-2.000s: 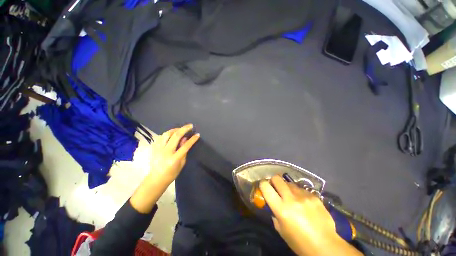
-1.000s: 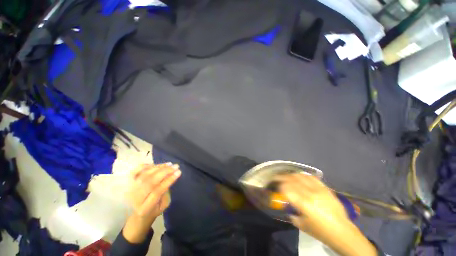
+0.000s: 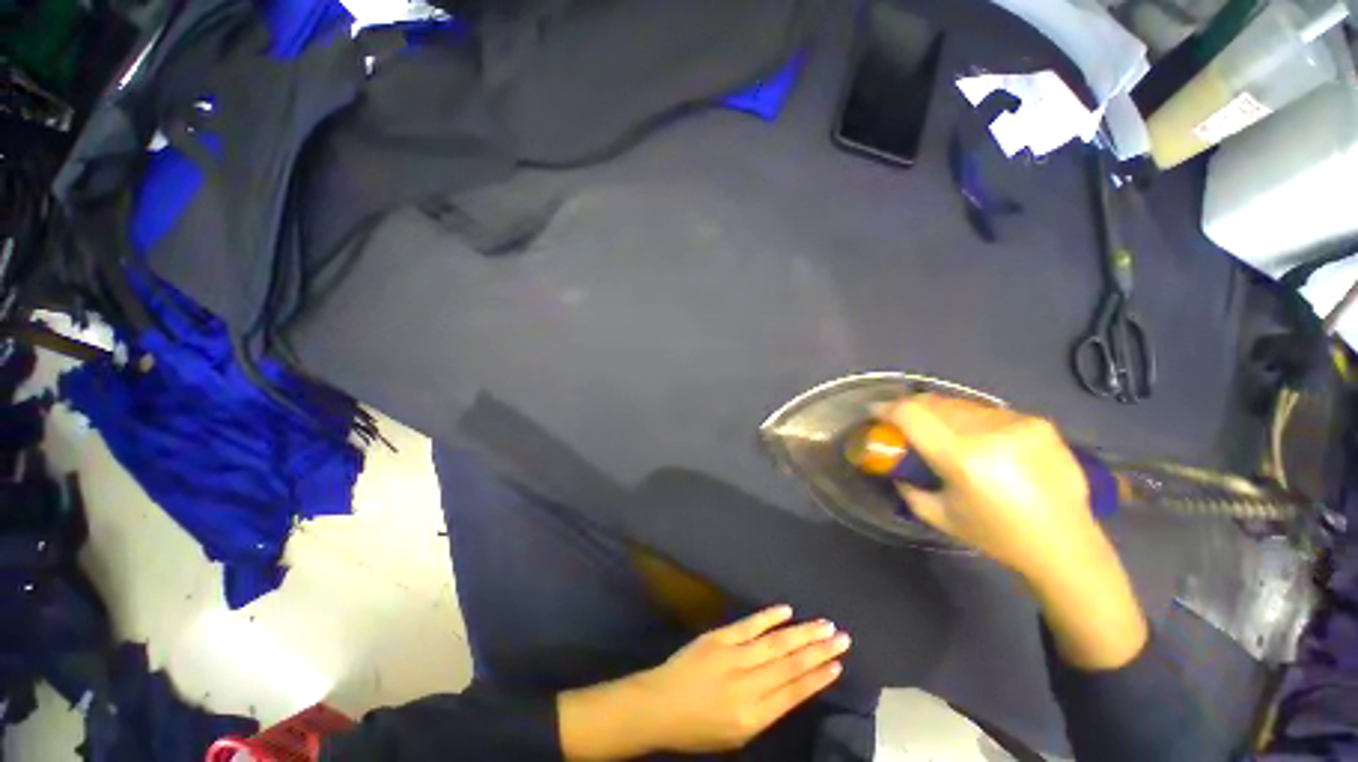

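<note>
My right hand (image 3: 998,474) is closed on the handle of the steam iron (image 3: 834,447), right of centre, over the dark-covered table. The iron's pointed tip faces left. A dark garment piece (image 3: 715,543) lies along the table's near edge, with a narrow strip reaching up to the left; its outline is hard to see against the cover. The iron's near side borders or overlaps it. My left hand (image 3: 745,682) lies flat near the table's front edge, fingers extended to the right, gripping nothing visible. Whether its fingertips touch the cloth is unclear.
Black shears (image 3: 1114,346), small dark blue snips (image 3: 979,186), white scraps (image 3: 1043,115) and a smartphone (image 3: 891,85) lie at the far right. Dark cloth (image 3: 447,90) is heaped far left; blue cloth (image 3: 224,432) hangs at left. The hose (image 3: 1206,488) runs right. A red basket (image 3: 291,735) is below left.
My left hand has moved right and down from the table's left front edge. The iron has moved up and right in the picture with my right hand. More of the dark piece shows.
</note>
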